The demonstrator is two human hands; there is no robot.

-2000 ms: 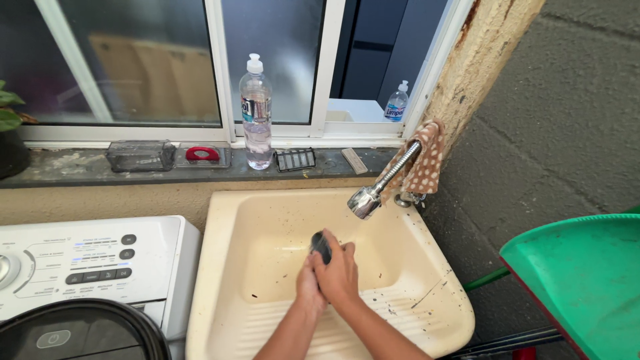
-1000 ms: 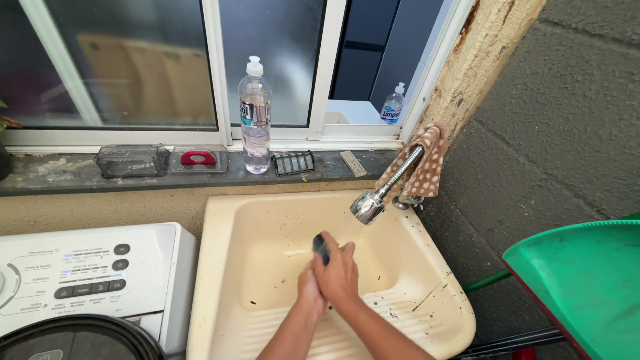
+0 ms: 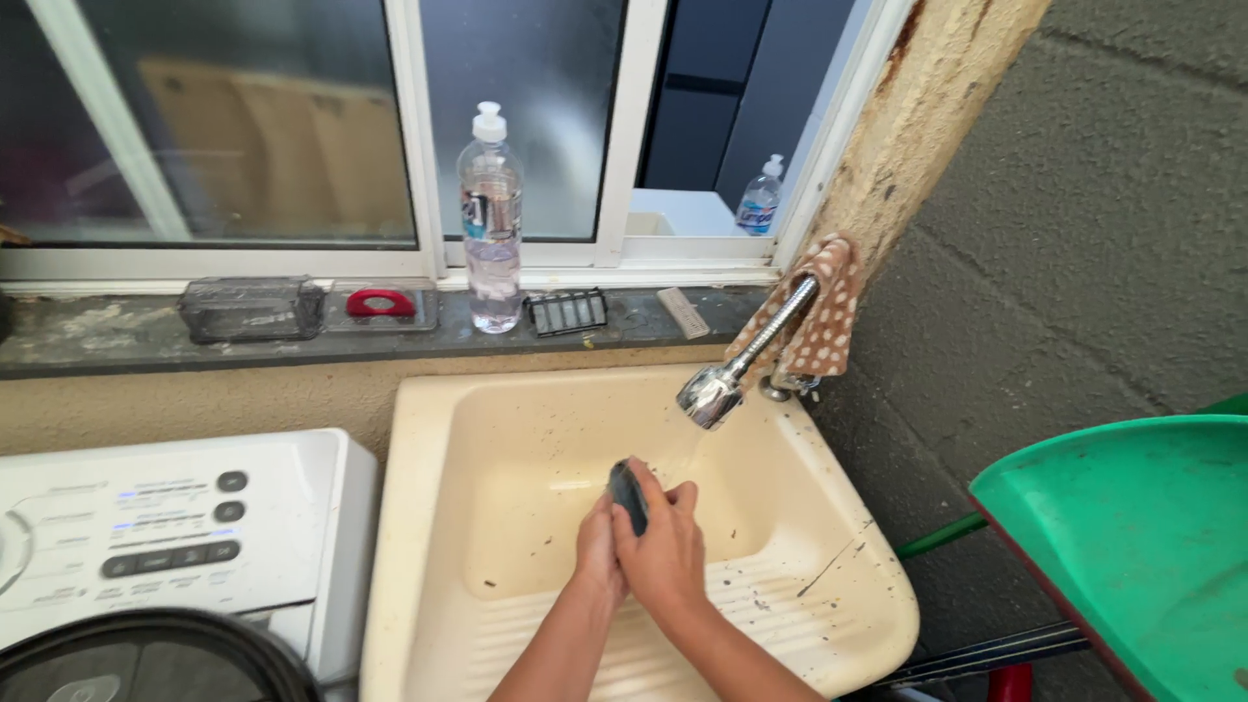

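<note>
My two hands meet over the basin of a cream laundry sink (image 3: 414, 546). A small dark oval object (image 3: 629, 495), of a kind I cannot tell, sits between the thumb and fingers of my right hand (image 3: 665, 546). Against its palm side rests my left hand (image 3: 598, 554), its fingers largely hidden, so its own hold is unclear. Water seems to run from the chrome faucet head (image 3: 712, 395), above and right of my hands. A brown dotted cloth (image 3: 824, 312) hangs around the faucet's base.
On the sill stand a clear plastic bottle (image 3: 492, 234), a transparent bin (image 3: 252, 309), a red-handled part (image 3: 380, 303), a framed filter (image 3: 567, 313) and a flat strip (image 3: 682, 312). A washing machine (image 3: 292, 487) is left; a green dustpan-like object (image 3: 1131, 526) is right.
</note>
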